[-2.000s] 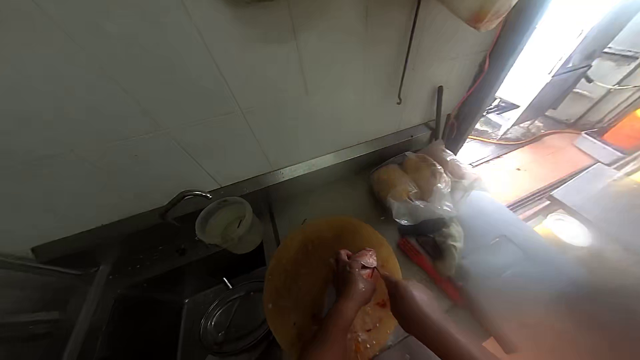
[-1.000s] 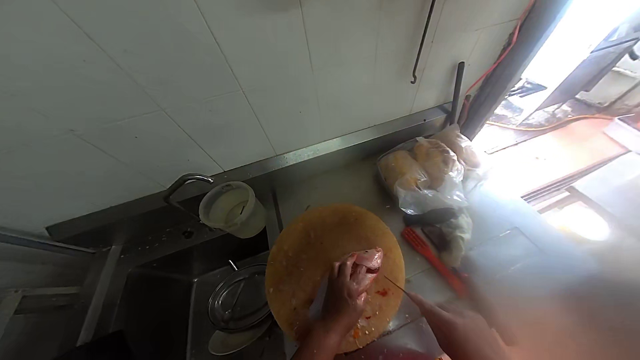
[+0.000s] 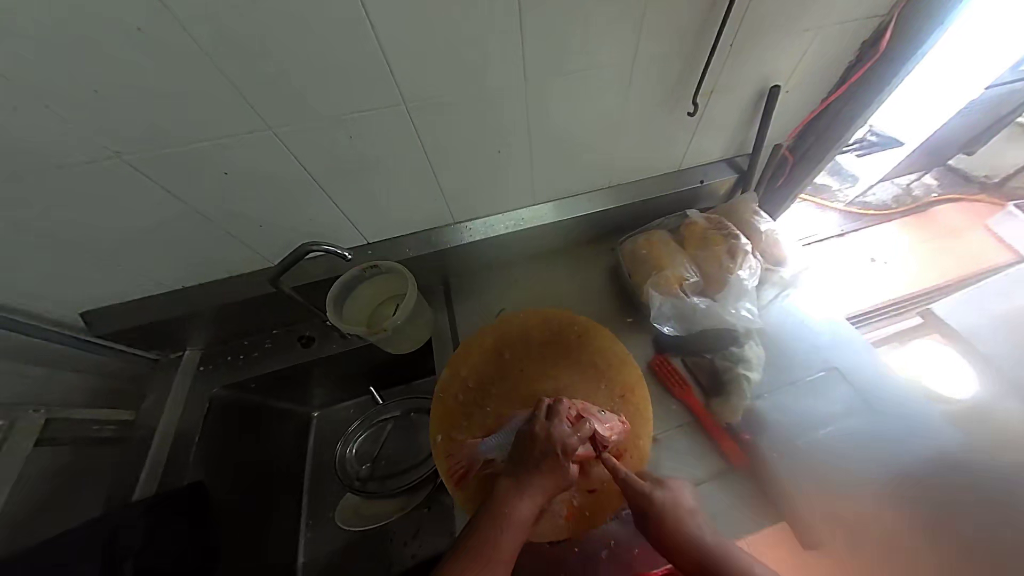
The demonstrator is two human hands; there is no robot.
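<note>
A whole pinkish-red fish (image 3: 602, 426) lies on its side on a round cutting board (image 3: 544, 352), its head to the right and its tail to the left. My left hand (image 3: 548, 448) grips the body just behind the head and hides much of it. At the gill opening, my right hand (image 3: 668, 504) points its extended index finger at the red flesh. Its other fingers are curled, and a knife in them cannot be made out now. Small red bits and scales are scattered on the board.
Left of the board are a sink with oval metal trays (image 3: 388, 448), a curved faucet (image 3: 308, 250) and a plastic tub (image 3: 380, 308). Bagged food (image 3: 696, 256) and a red slotted utensil (image 3: 700, 408) lie to the right, below a tiled wall.
The fish now lies flatter along the board with its tail showing at the left. My right hand, apart from the fish with a thin blade one second ago, has come in to the gill opening.
</note>
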